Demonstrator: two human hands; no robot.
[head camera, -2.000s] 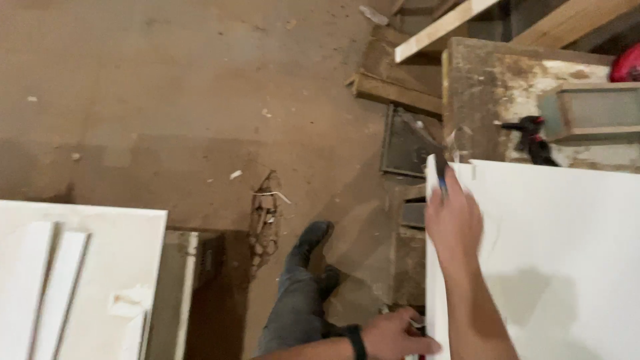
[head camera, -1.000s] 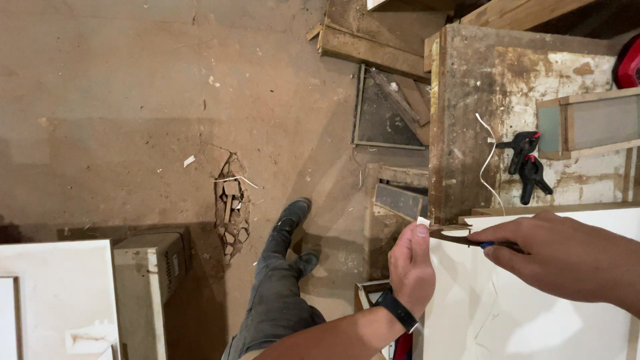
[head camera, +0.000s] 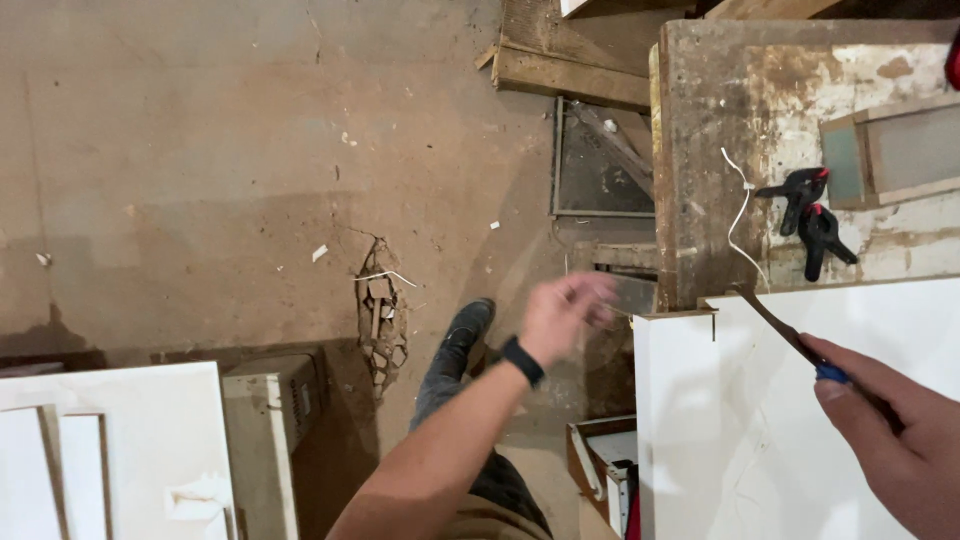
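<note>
My right hand (head camera: 885, 420) is closed around a knife-like hand tool (head camera: 780, 322) with a dark blade and a blue part at the handle. The blade's tip points to the upper left, over the back edge of a white panel (head camera: 817, 420). Left of the panel, my left hand (head camera: 566, 315) is off its corner, blurred, fingers partly spread, with nothing seen in it. A notch and a short dark slit show at the panel's back left corner. A thin white strip (head camera: 739, 217) curls on the worn workbench (head camera: 701, 150) behind the panel.
Two black spring clamps (head camera: 799, 195) and a framed piece (head camera: 907, 154) lie on the bench. Wooden boards (head camera: 570, 75) and a dark framed panel (head camera: 600, 172) are beyond on the left. Broken floor (head camera: 382, 315) lies by my foot. Another white panel (head camera: 150, 420) stands at lower left.
My left hand has come away from the white panel's corner, to the left. The blade, near my left fingers one second ago, is now apart from them over the panel's edge.
</note>
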